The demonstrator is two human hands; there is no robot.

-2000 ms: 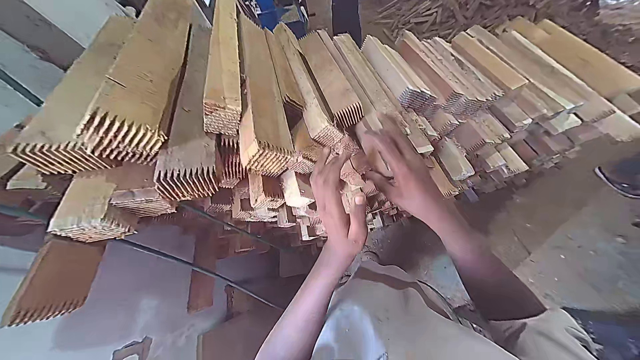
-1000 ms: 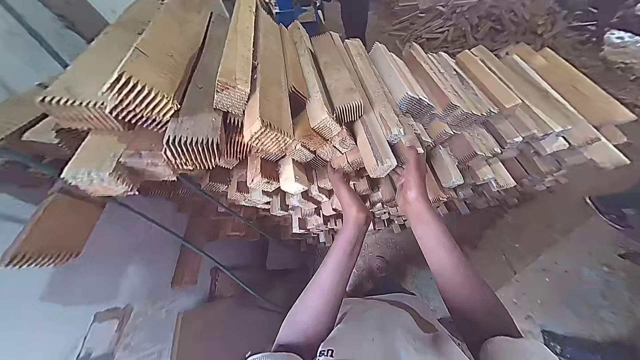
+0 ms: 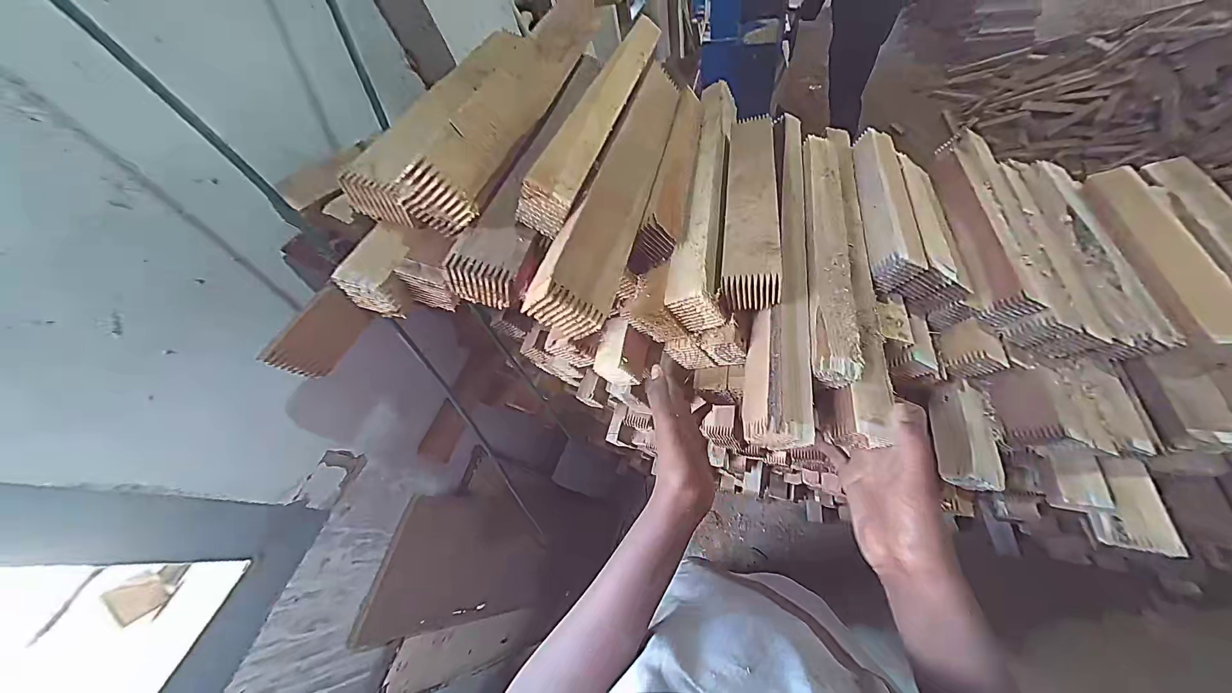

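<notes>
A large stack of finger-jointed wooden boards (image 3: 616, 202) fills the middle of the head view, their toothed ends facing me. My left hand (image 3: 679, 443) is raised at the ends of the short pieces, fingers pointing up, beside a pale block (image 3: 624, 351). My right hand (image 3: 890, 481) is against the lower ends of a narrow board (image 3: 866, 409), right of a protruding board (image 3: 780, 385). Its fingertips are partly hidden by the wood, and whether it grips a piece is unclear. Both hands are below the top layer of boards.
A pale wall (image 3: 144, 289) with thin dark rods stands left. A brown panel (image 3: 433, 568) leans below the stack. Behind it are a blue object (image 3: 736, 58), a person's dark-clothed legs (image 3: 857, 58) and a heap of wood scraps (image 3: 1088, 106).
My hands were close together two seconds ago and now stand farther apart, at the board ends. The view has shifted toward the left wall.
</notes>
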